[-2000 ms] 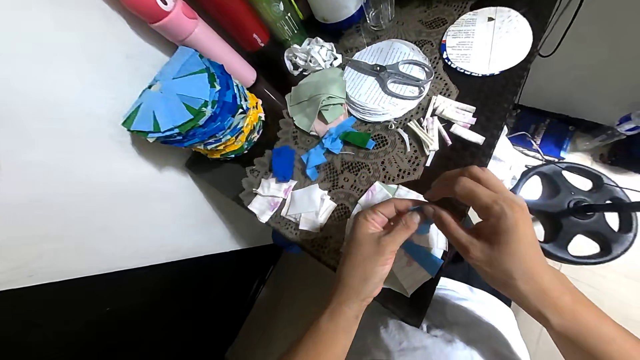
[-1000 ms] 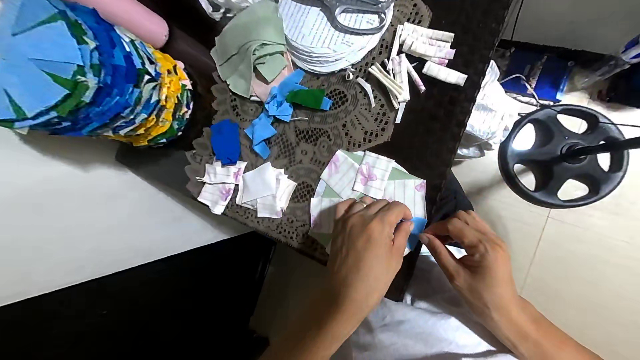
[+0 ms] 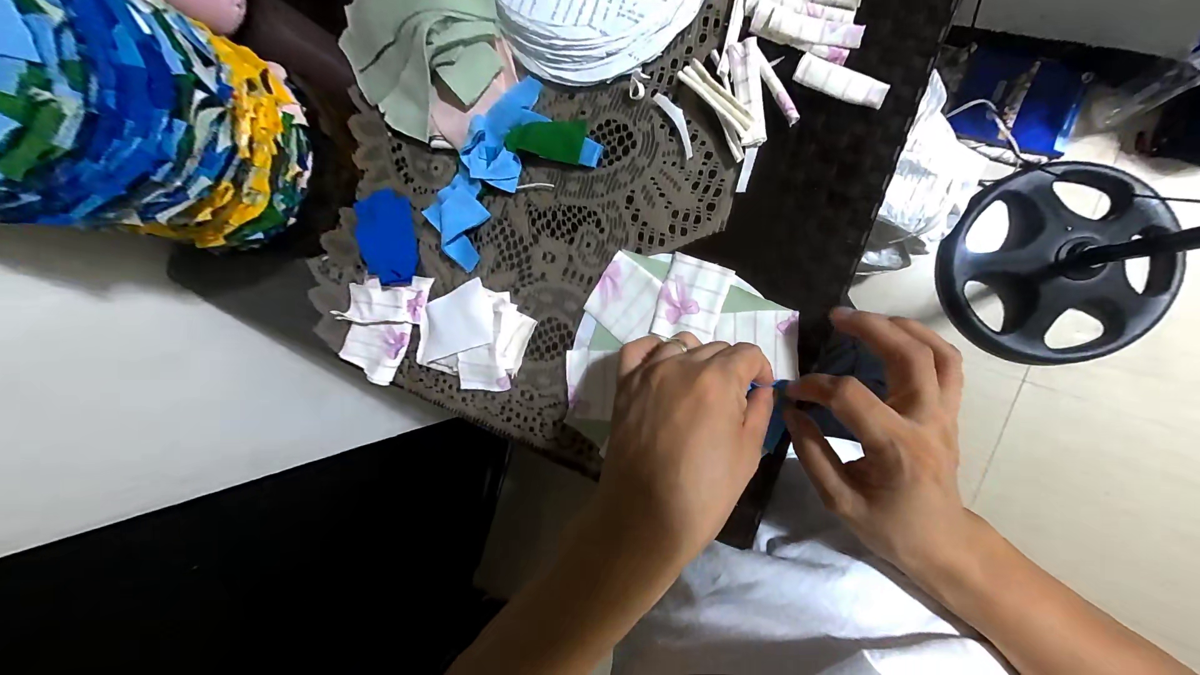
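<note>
A round patchwork of floral, striped and green fabric pieces (image 3: 698, 291) lies at the table's corner. My left hand (image 3: 689, 422), with a ring on one finger, presses on it and pinches the near edge of a blue fabric piece (image 3: 775, 427). The thumb and a finger of my right hand (image 3: 881, 422) meet at the same blue piece, beside the left fingertips; its other fingers are raised. Part of the blue piece is hidden by my hands. Left of the patchwork lie small white and floral fabric pieces (image 3: 459, 333) and a dark blue piece (image 3: 385, 236).
Light blue scraps (image 3: 492, 141), green cloth (image 3: 417, 70), a stack of printed paper discs (image 3: 600, 37) and rolled fabric strips (image 3: 841, 80) lie farther back on the table with its lace cloth (image 3: 553, 220). A multicoloured stack (image 3: 141, 122) stands left. A black wheel (image 3: 1059, 262) is at right.
My left hand has come down flat on the patchwork, where both hands were held together above it two seconds ago. The view has moved closer to the table.
</note>
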